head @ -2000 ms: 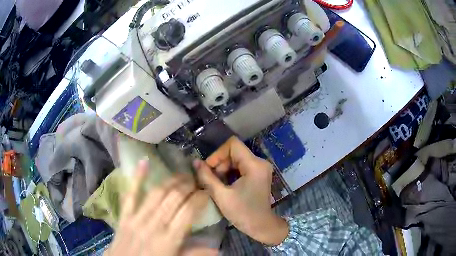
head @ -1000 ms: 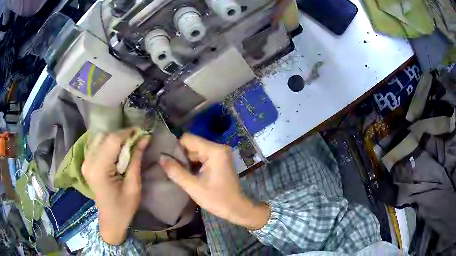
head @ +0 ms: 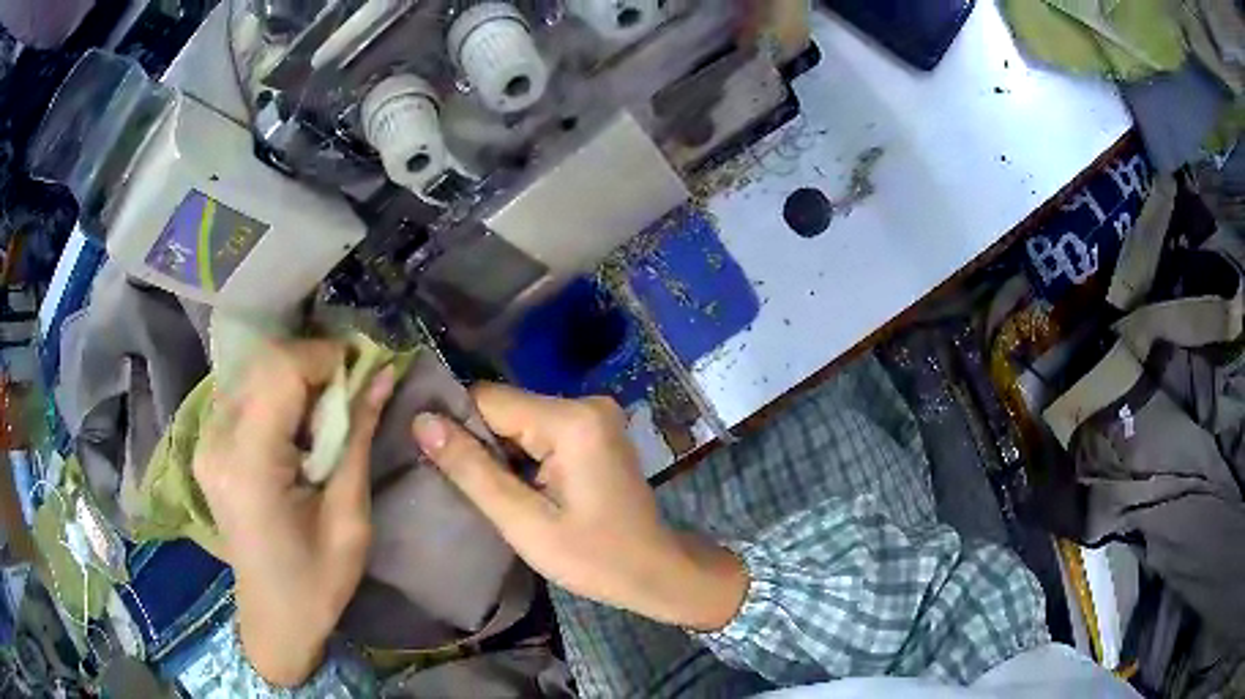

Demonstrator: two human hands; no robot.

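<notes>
A grey-brown garment (head: pixel 430 526) hangs below the overlock machine's needle area, between my hands and over my lap. A yellow-green panel (head: pixel 171 471) lies at its left. My left hand (head: pixel 287 478) pinches a folded yellow-green edge between thumb and fingers, slightly blurred. My right hand (head: pixel 567 498) grips the garment's right edge between thumb and curled fingers. The overlock machine (head: pixel 587 191) stands just beyond my hands; the cloth reaches up towards its needle area, where the detail is too dark to tell.
A blue pad (head: pixel 694 290) with lint lies right of the needle area. A smartphone (head: pixel 908 21) and yellow-green panels (head: pixel 1099 34) lie at the upper right. Waiting garments (head: pixel 1161 464) are heaped at the right. Striped cloth (head: pixel 178 594) shows at lower left.
My left hand has risen off the flat cloth and now pinches a yellow-green edge. My right hand has moved away from the needle area onto the garment's edge. The view has shifted, with the machine higher and further left.
</notes>
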